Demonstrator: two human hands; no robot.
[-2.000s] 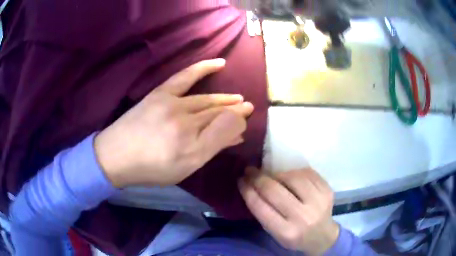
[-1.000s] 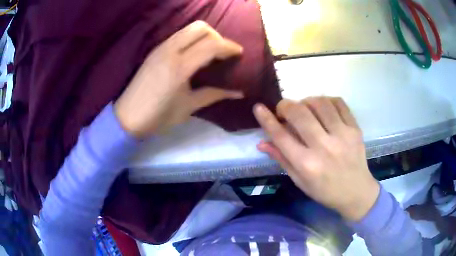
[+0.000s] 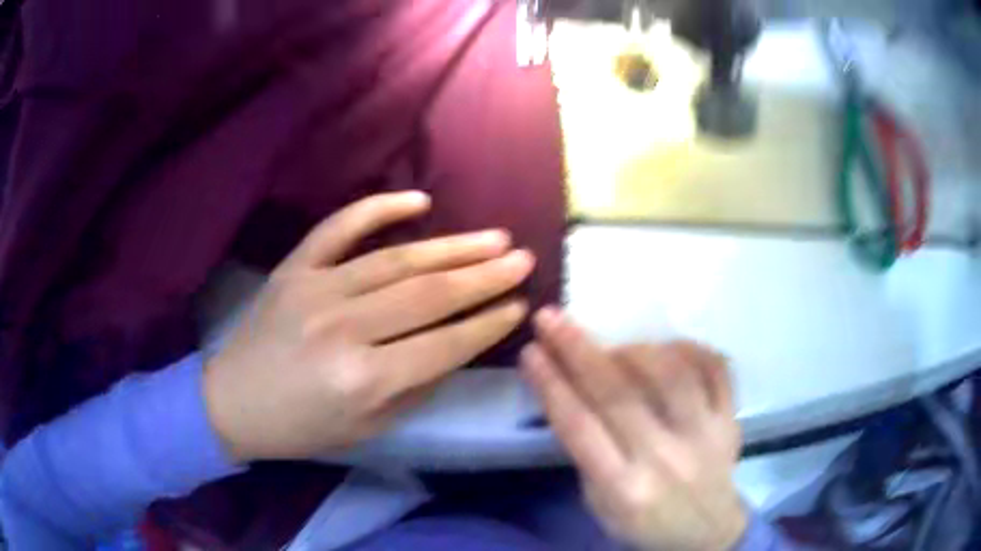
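Note:
A large maroon cloth covers the left of the machine table, its cut right edge running down from the lit presser foot at the top. My left hand lies flat on the cloth, fingers pointing right, near its lower right corner. My right hand is at that corner, its index fingertip on or beside the cloth edge. The view is blurred, and whether my right fingers pinch the cloth cannot be told.
The yellowish needle plate area and dark machine parts are at the top right. Scissors with a green and a red handle lie at the right. The white table has a curved front edge. A pale cloth hangs below it.
Since a second ago my left hand has flattened from a raised, open curl onto the cloth. My right hand has moved slightly down and left. The view has shifted, showing more of the machine.

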